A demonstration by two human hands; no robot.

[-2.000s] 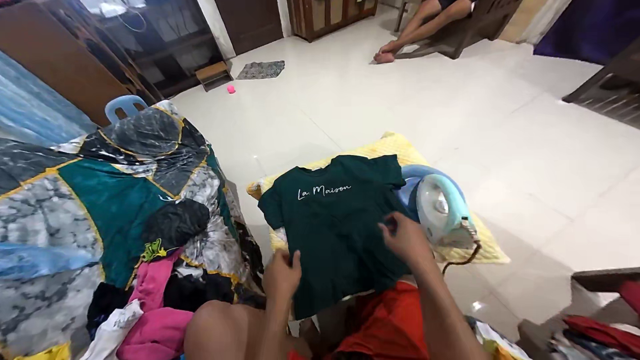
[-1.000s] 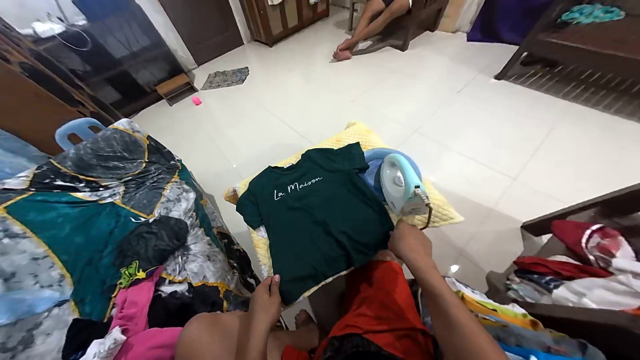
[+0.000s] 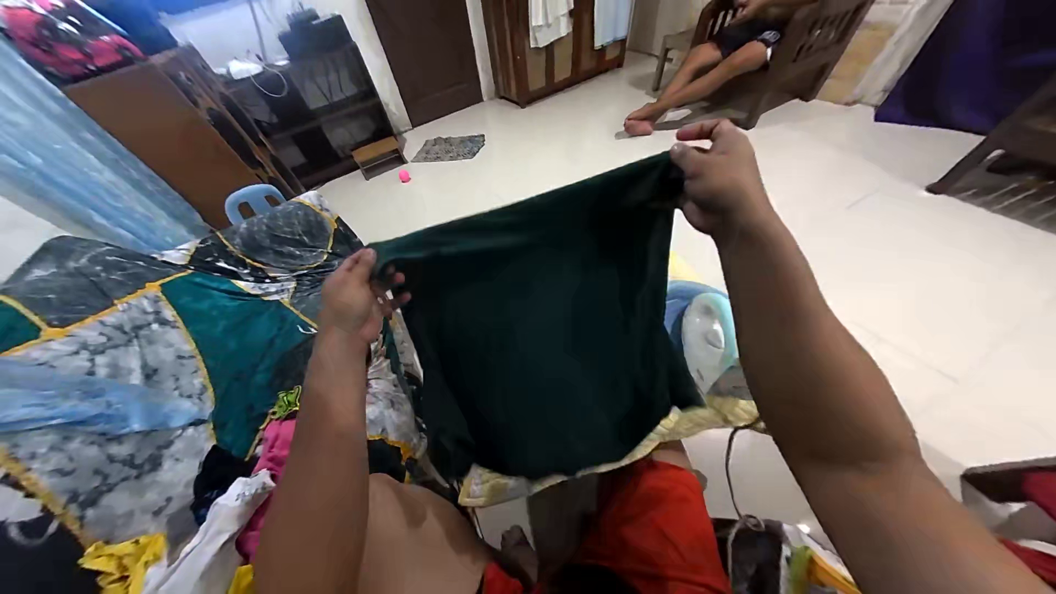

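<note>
A dark green T-shirt (image 3: 544, 330) hangs stretched between my two hands, its lettering out of sight. My left hand (image 3: 356, 297) pinches one upper corner, some fingers spread. The other upper corner is gripped by my right hand (image 3: 722, 177), raised higher. Below the shirt lies a yellow quilted cloth (image 3: 701, 419), mostly hidden by it. A clothes iron (image 3: 708, 338), white and light teal, stands at the cloth's right side, just right of the shirt, with a blue rounded thing behind it.
A patterned sheet (image 3: 140, 355) covers a surface at left, with loose clothes (image 3: 214, 528) heaped on it. The iron's cord (image 3: 730, 470) runs down near my right knee. Another person (image 3: 718, 66) sits on a wooden bench at the back. A small pink object (image 3: 404, 176) lies on the floor.
The shirt lay flat, lettering up, on the yellow cloth; now both my hands have lifted it by its upper corners. My right hand has moved up and away from beside the iron.
</note>
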